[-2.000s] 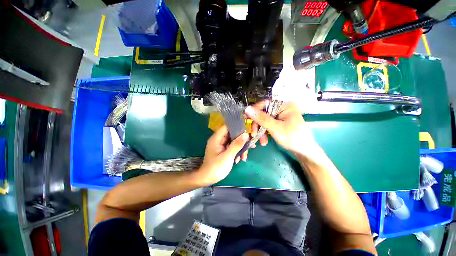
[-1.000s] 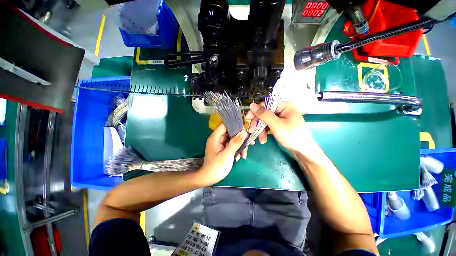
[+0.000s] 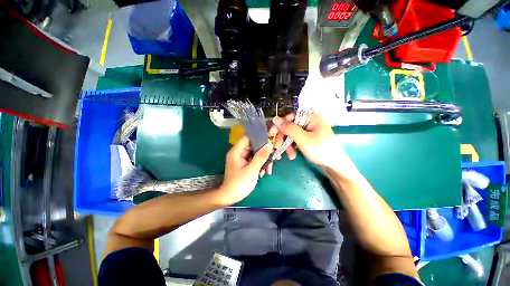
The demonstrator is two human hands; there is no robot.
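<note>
My left hand holds a fanned bundle of thin grey wires, its loose ends pointing up toward the machine. My right hand is beside it, with thumb and fingertips pinching a single thin wire that points at the tooling. A second, paler bunch of wires lies in my right hand's fingers and runs down toward my left hand. The black crimping tooling stands directly ahead of both hands. A yellow plate shows partly behind my left hand.
A spare wire bundle lies at the bench left, by a large blue bin. A shiny metal bar and work lamp are at right. A blue bin with bundles is lower right; a red bin is rear right.
The whole view has shifted slightly. A single wire now stands out at my right fingertips. Both hands keep their wires and nearly the same pose. The red counter's upper digits look changed.
</note>
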